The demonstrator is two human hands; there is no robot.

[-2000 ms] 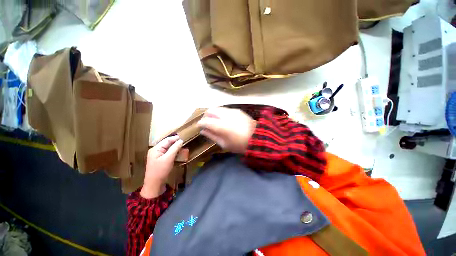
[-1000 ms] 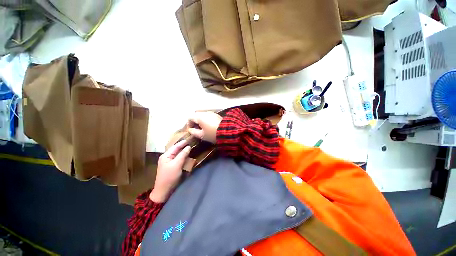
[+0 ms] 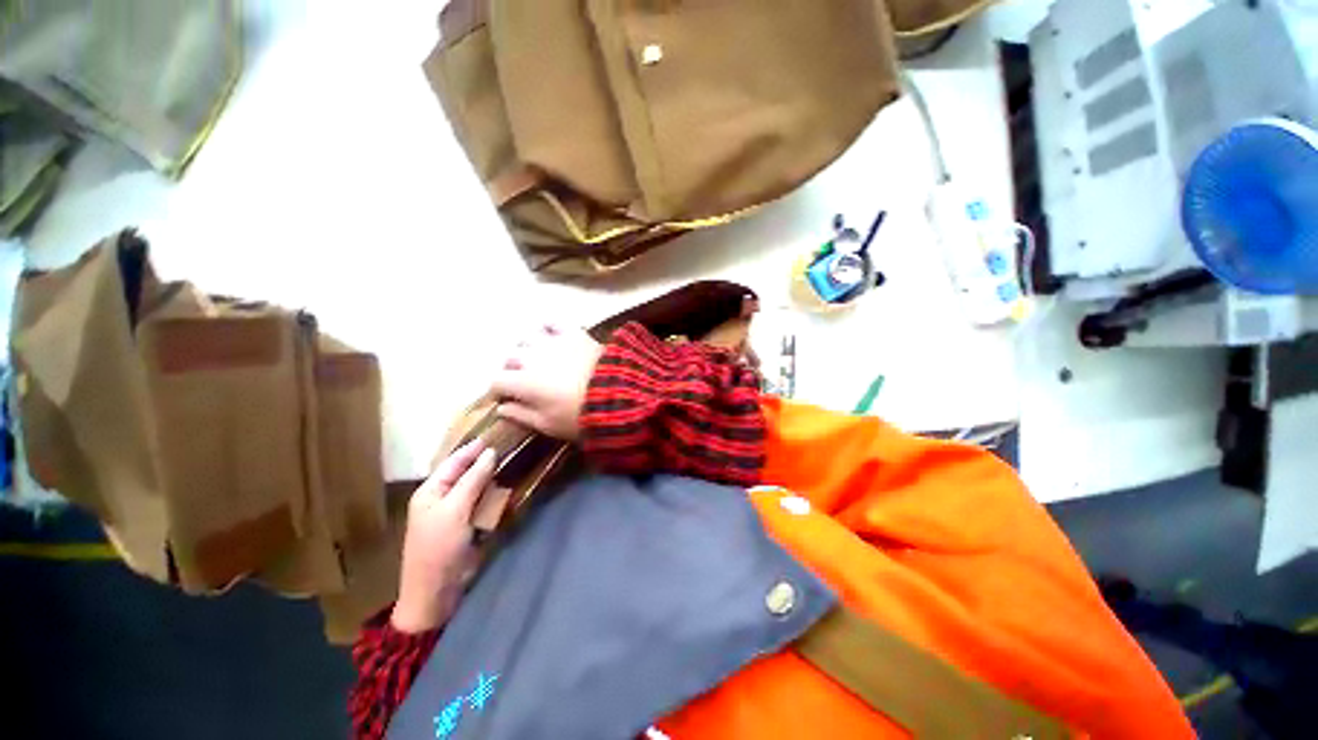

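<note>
A brown bag body (image 3: 694,314) lies at the table's near edge against my grey apron, its dark inside showing at the right end beyond my right sleeve. My left hand (image 3: 445,523) grips the bag's left end, fingertips on its edge. My right hand (image 3: 545,382) is bent over the same part, just right of my left fingertips, and holds the brown fabric edge. A dark gap shows in the fabric between the hands. My fingers and right sleeve hide much of the bag.
Larger brown bags (image 3: 737,116) lie at the far side, stacked bags (image 3: 231,448) at left, grey-beige pieces (image 3: 130,72) far left. A tool cup (image 3: 838,275), snips (image 3: 786,367), green-handled tool (image 3: 870,393), power strip (image 3: 977,253) and blue fan (image 3: 1258,205) are at right.
The view has shifted, so the table things sit further left and more of the fan shows. Both hands keep hold of the bag; the right hand's fingers have shifted slightly along its edge.
</note>
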